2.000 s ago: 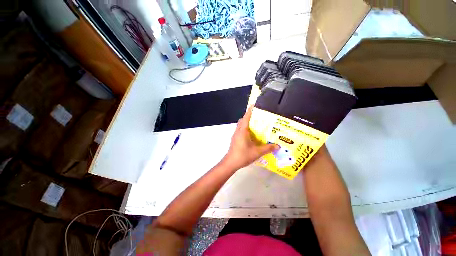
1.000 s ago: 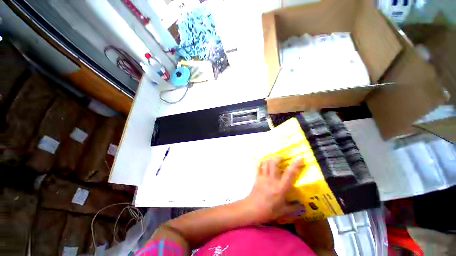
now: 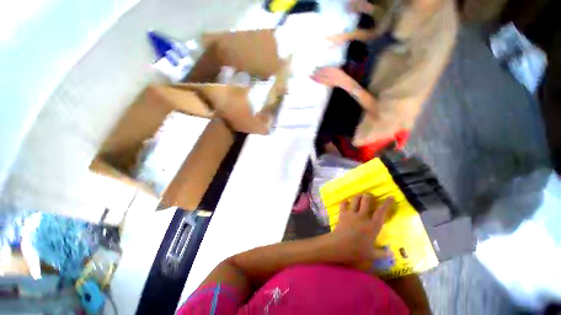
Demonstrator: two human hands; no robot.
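A thick stack of flat yellow retail boxes (image 3: 406,237) with black and grey end flaps is held against the front of my body, beside the bench's edge. The flap ends point to the upper right. My left hand (image 3: 363,231) lies on the yellow side with its fingers spread and the thumb near the lower edge. My right hand is hidden under or behind the stack; only part of that forearm shows below it. The frame is blurred by motion.
The white bench (image 3: 255,184) has a black strip (image 3: 175,252) with a metal-framed slot. Open brown cartons (image 3: 203,166) stand along it, one with white contents. Another person's hand (image 3: 335,77) is at the bench's far end. A red stool (image 3: 384,144) and grey floor (image 3: 492,141) are at right.
The view has swung to the right, away from the bench corner with the bottle. The stack has gone from above the bench to beside its edge. My left hand stays on it.
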